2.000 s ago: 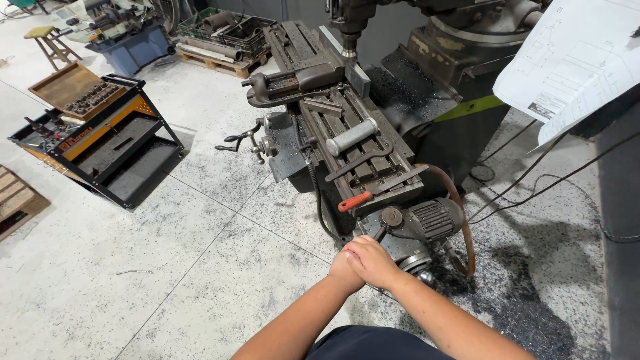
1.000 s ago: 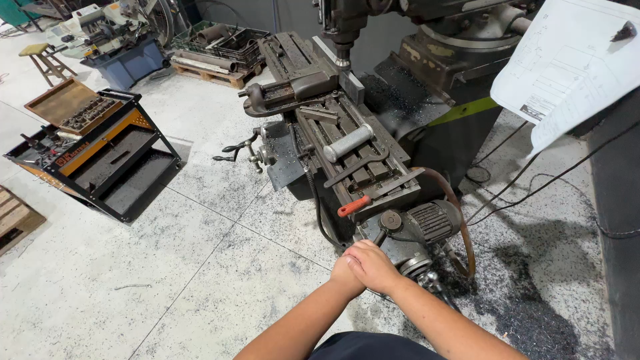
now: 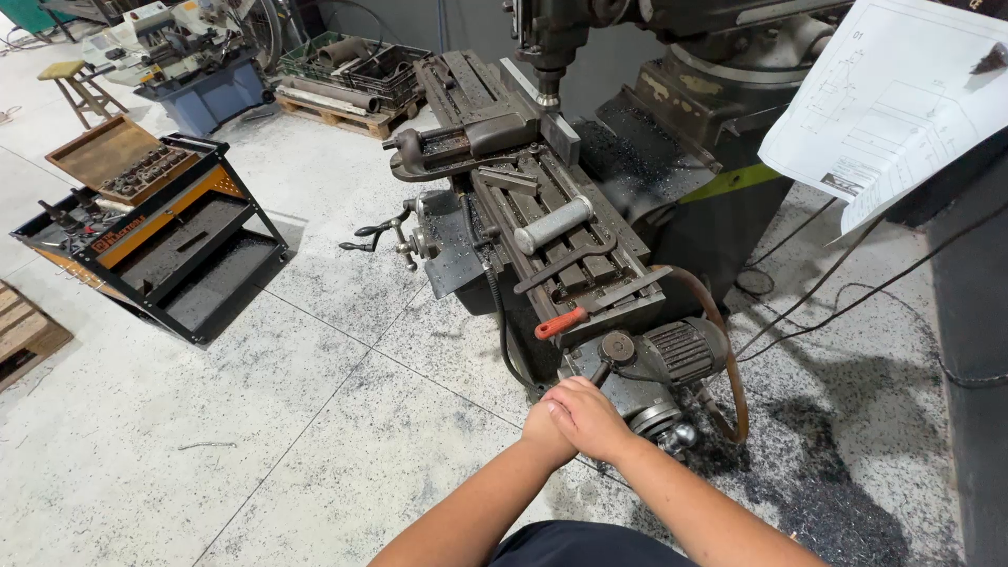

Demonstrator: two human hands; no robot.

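Note:
My left hand and my right hand are together at the end of a milling machine's table, the right lying over the left. They are at or near a lever with a dark shaft; whether they grip it is hidden. Just beyond is a ribbed electric motor. On the milling table lie a file with a red handle, a bent clamp bar and a metal cylinder with flanged ends. Farther back is a machine vise beneath the spindle.
A tool cart carries a wooden box of collets. A drawing sheet hangs at the upper right. Cables cross the chip-strewn floor, and crank handles stick out left of the table. A pallet lies at far left.

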